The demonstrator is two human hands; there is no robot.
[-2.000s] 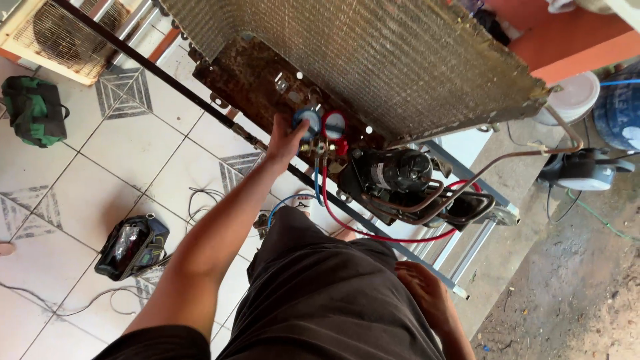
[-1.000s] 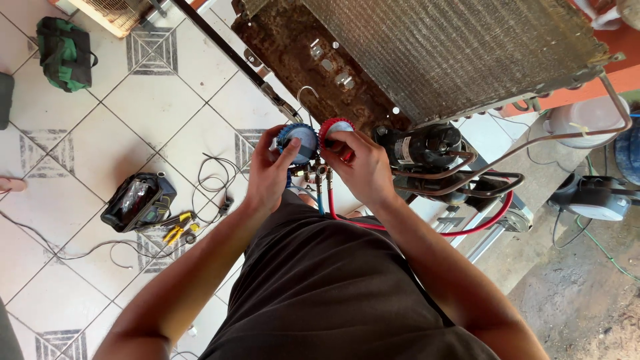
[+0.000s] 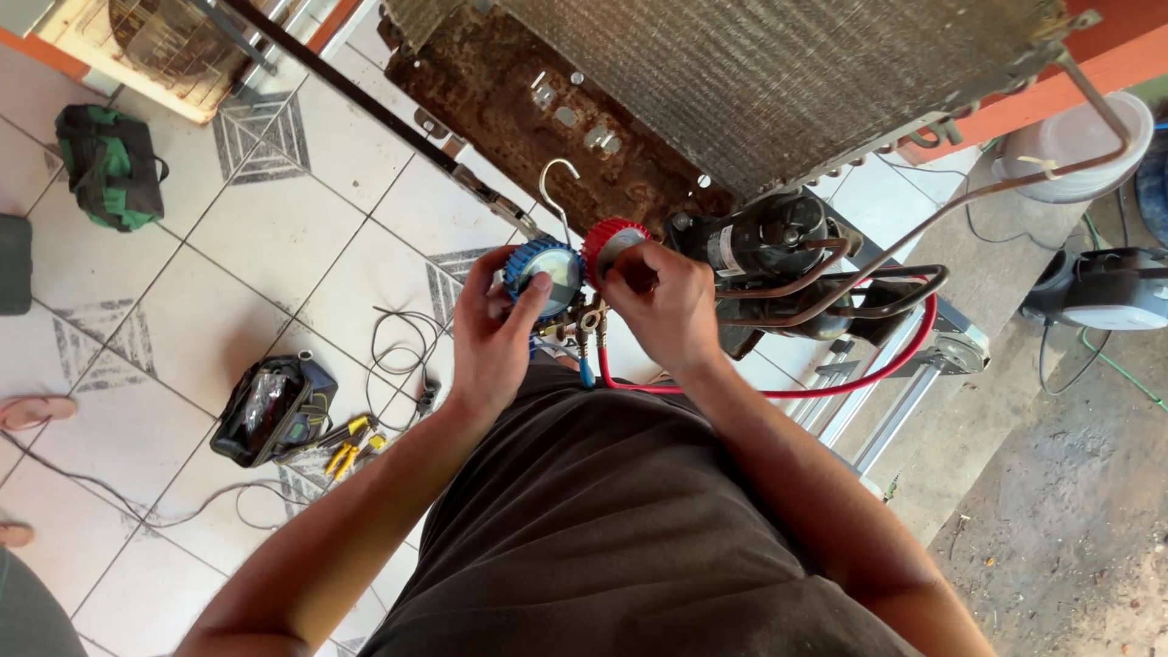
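My left hand point(image 3: 497, 333) holds the blue-rimmed gauge point(image 3: 545, 276) of a manifold gauge set, its thumb on the dial face. My right hand point(image 3: 664, 306) is at the red-rimmed gauge point(image 3: 613, 245), fingertips against its face; whether they grip it is hidden. A metal hook point(image 3: 554, 196) rises above the gauges. Below them are the brass manifold fittings point(image 3: 589, 321). A red hose point(image 3: 803, 394) runs from there to the right and curves up by the black compressor point(image 3: 771, 233) with copper pipes. The rusty base plate point(image 3: 493, 73) and the finned condenser coil point(image 3: 776, 82) lie beyond.
An open tool bag point(image 3: 265, 411) stands on the tiles, with yellow-handled pliers point(image 3: 342, 456) and a thin cable point(image 3: 406, 347) near it. A green and black bag point(image 3: 109, 169) lies further left. A ladder point(image 3: 899, 411) is under the unit. A white bucket point(image 3: 1081, 146) stands right. Another person's feet point(image 3: 36, 412) show at left.
Two seconds ago one hand reached to the gauges, which were over the rusty plate, and the other hung low. Both hands are now at the gauges, close to my body. The view has shifted.
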